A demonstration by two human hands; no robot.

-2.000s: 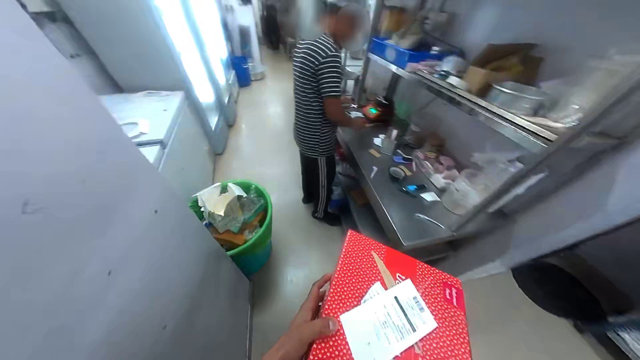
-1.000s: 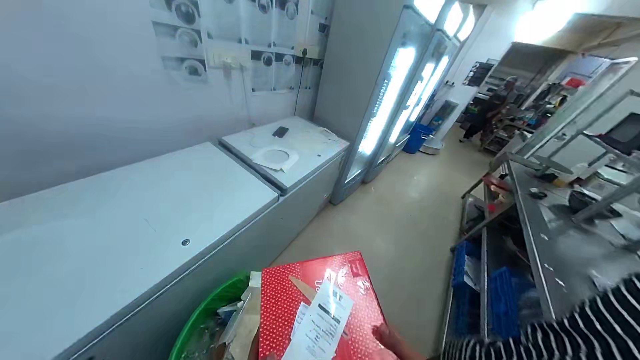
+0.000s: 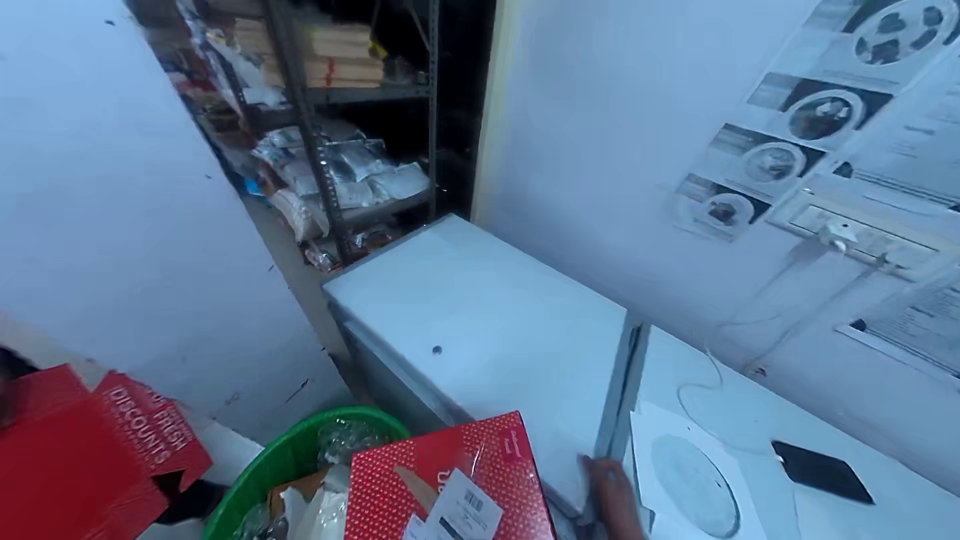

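A red patterned cardboard box (image 3: 450, 480) with a white printed label stuck on it is at the bottom centre, over the edge of a green bin. No hand shows on its visible part; my left hand is out of view. My right hand (image 3: 611, 491) is to the right of the box, at the front corner of a chest freezer's white lid (image 3: 487, 300), beside the gap to a second white top. The fingers are blurred, so whether they grip the lid edge is unclear. The lid lies down.
A green bin (image 3: 300, 442) holds packaging waste. Left of it is an opened red carton (image 3: 67, 450). Metal shelving (image 3: 382, 94) with packed bags stands behind the freezer. A paper sheet (image 3: 697, 472) and a dark flat object (image 3: 823, 471) lie at right. Wall sockets (image 3: 855, 232) hold plugs.
The view has swung left to the freezer and shelving. My right hand, beside the red box one second ago, is now at the freezer lid. My left hand, on the box two seconds ago, is out of view.
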